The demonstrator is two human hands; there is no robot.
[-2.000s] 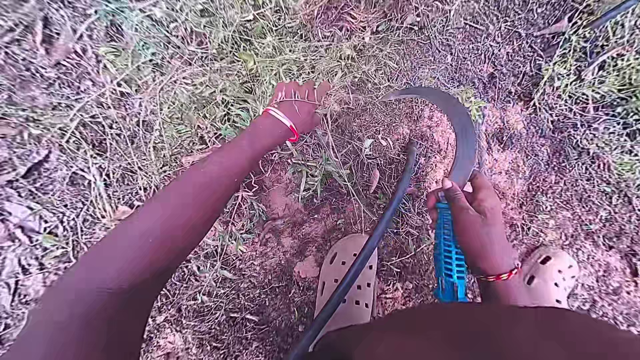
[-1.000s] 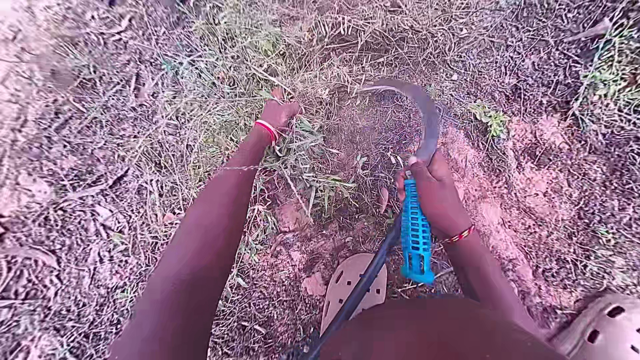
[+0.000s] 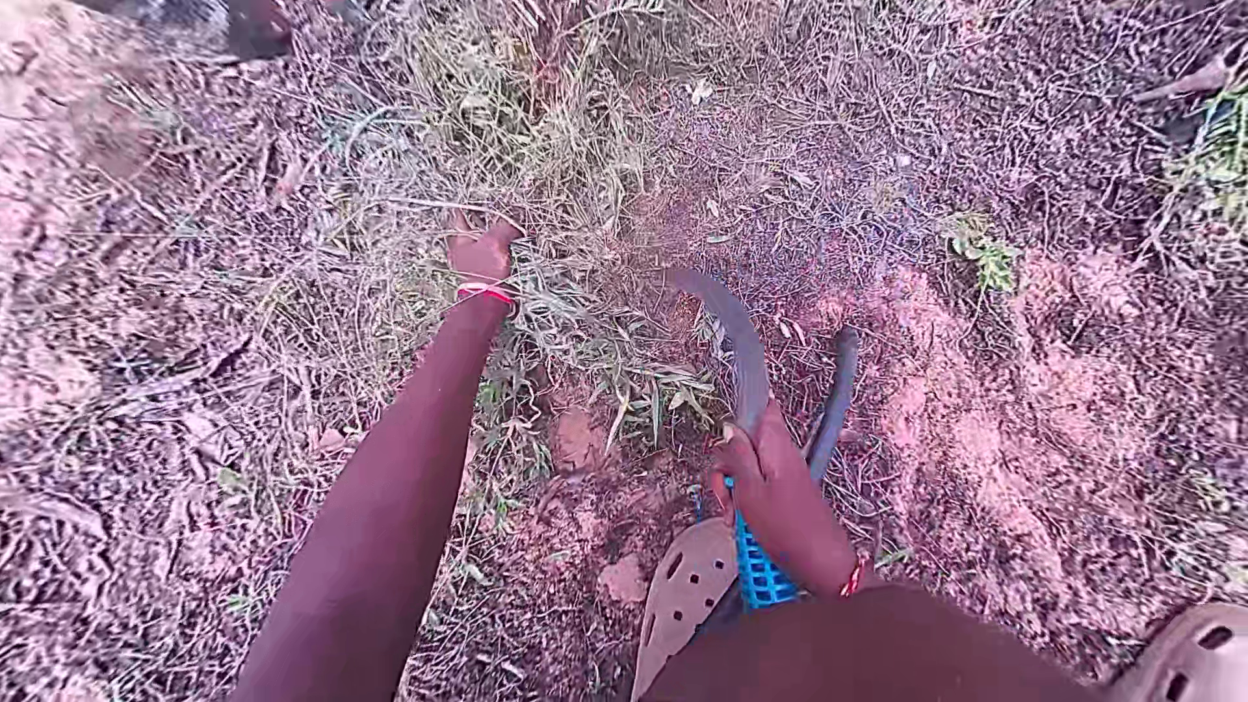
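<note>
My left hand, with a red and white band at the wrist, is down in the grass left of centre. Its fingers are partly hidden among the stems, so its grip is unclear. My right hand is closed around the blue lattice-patterned handle of a sickle, near the base of the blade. The curved metal blade points up and left, its tip low by the cut-looking grass and leaves between my hands.
A dark hose or pipe rises behind my right hand. My tan perforated clogs stand at the bottom, one near the middle and one at the right corner. Dry stems and reddish soil surround them. A small green plant grows at the right.
The view has shifted. The dark hose, earlier left of the sickle handle, now shows to the right of my right hand. Loose grass and leaves lie more thickly between my hands.
</note>
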